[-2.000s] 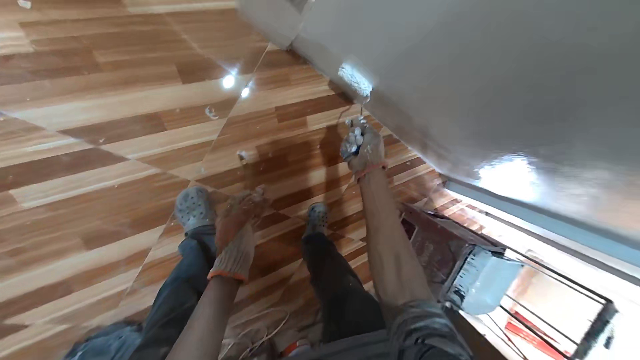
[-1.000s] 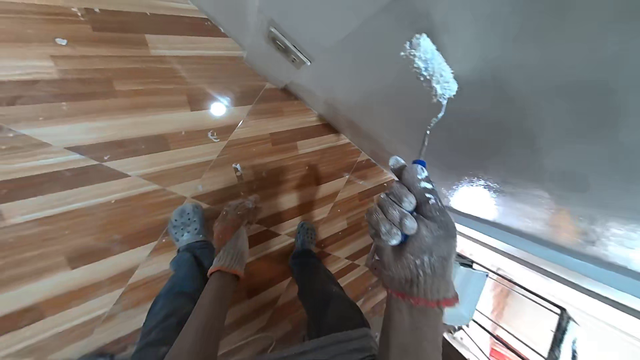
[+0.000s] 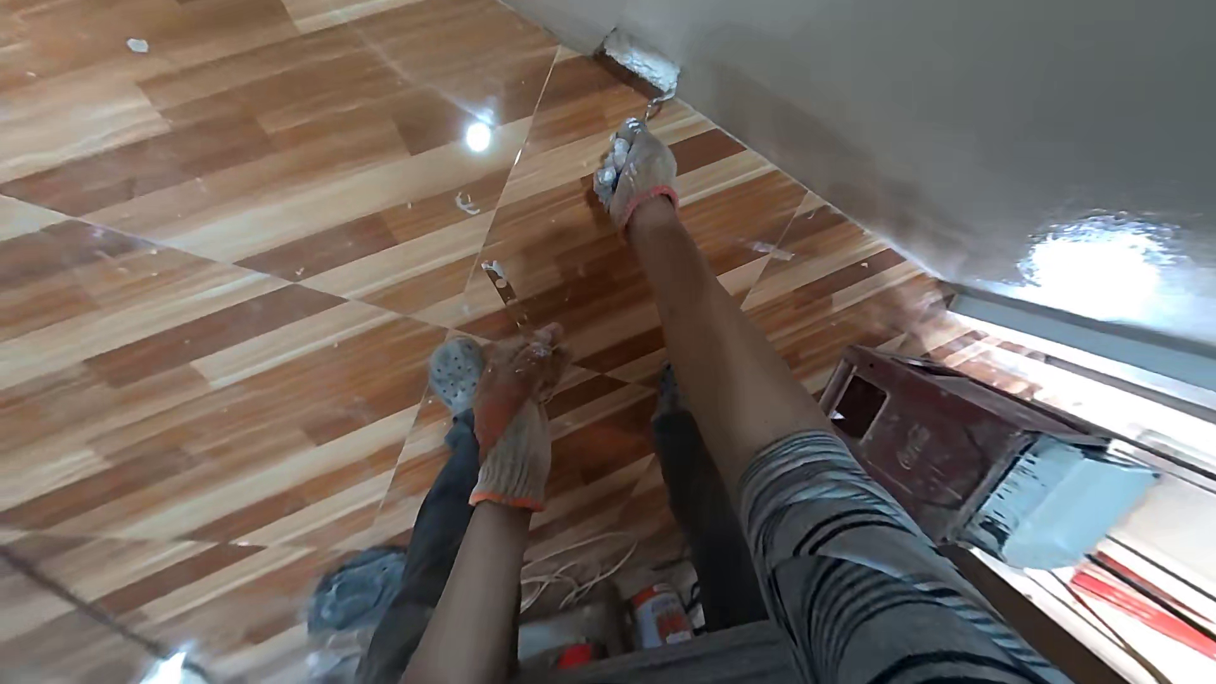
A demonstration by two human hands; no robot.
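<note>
My right hand (image 3: 638,171), in a paint-stained knit glove with a pink cuff, is closed around the handle of a small paint roller. The white-coated roller (image 3: 642,61) lies low against the grey wall (image 3: 855,114), where it meets the floor. Lower and nearer, my left hand (image 3: 518,394), in a glove with an orange cuff, grips a thin tool whose narrow metal blade (image 3: 501,284) points away from me over the wood-look floor; its handle is hidden in the glove, and its exact kind cannot be told.
A dark red plastic crate (image 3: 926,437) stands at the right with a light-blue paint-smeared container (image 3: 1073,499) at its end. White cable (image 3: 579,579) and a can (image 3: 662,613) lie near my legs. A dark bundle (image 3: 356,589) is by my left leg. Paint chips dot the floor tiles (image 3: 266,247).
My right hand has moved away from me with the roller, from in front of the wall's face down to its base. The flat metal plate seen on the wall one second ago is out of view.
</note>
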